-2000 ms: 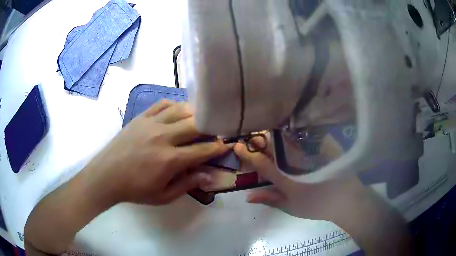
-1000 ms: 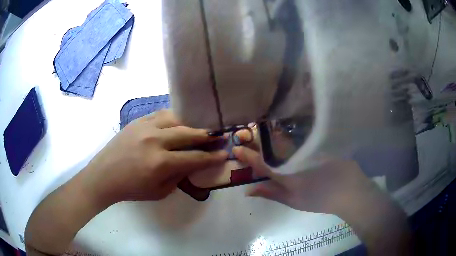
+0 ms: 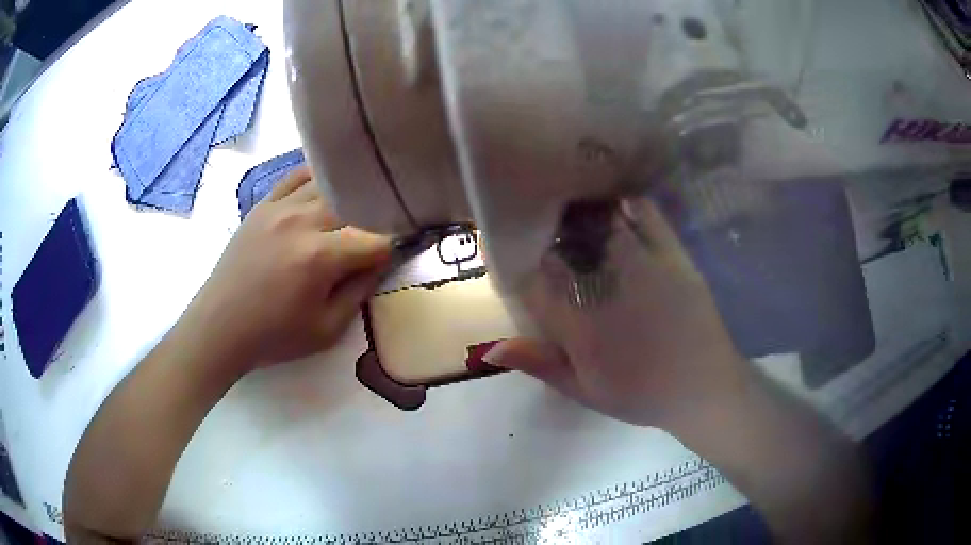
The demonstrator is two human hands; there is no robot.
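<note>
A blue-grey denim flap piece (image 3: 266, 181) with a stitch line near its edge shows behind my left hand (image 3: 293, 271). My left hand's bent fingers lie over the piece, fingertips at the presser foot (image 3: 421, 240). The machine head hides the rest of the piece. My right hand (image 3: 628, 335) is blurred, right of the needle area and partly behind the clear eye guard. Its thumb is spread away, at the red tape mark (image 3: 479, 357) on the bed edge; nothing shows in it. A dark wire loop (image 3: 458, 248) stands beside the needle area.
The whitish machine head (image 3: 373, 106) fills the upper middle. Sewn flaps (image 3: 192, 117) lie loosely at upper left, a dark navy stack (image 3: 55, 287) at far left. A large grey-navy shape (image 3: 788, 266) lies right. The cream bed (image 3: 447, 330) has a brown corner (image 3: 392, 383); a ruler runs along the front.
My right hand has moved right and up, away from my left fingertips, uncovering more of the bed. The machine head and flap piece appear further left as the view shifts.
</note>
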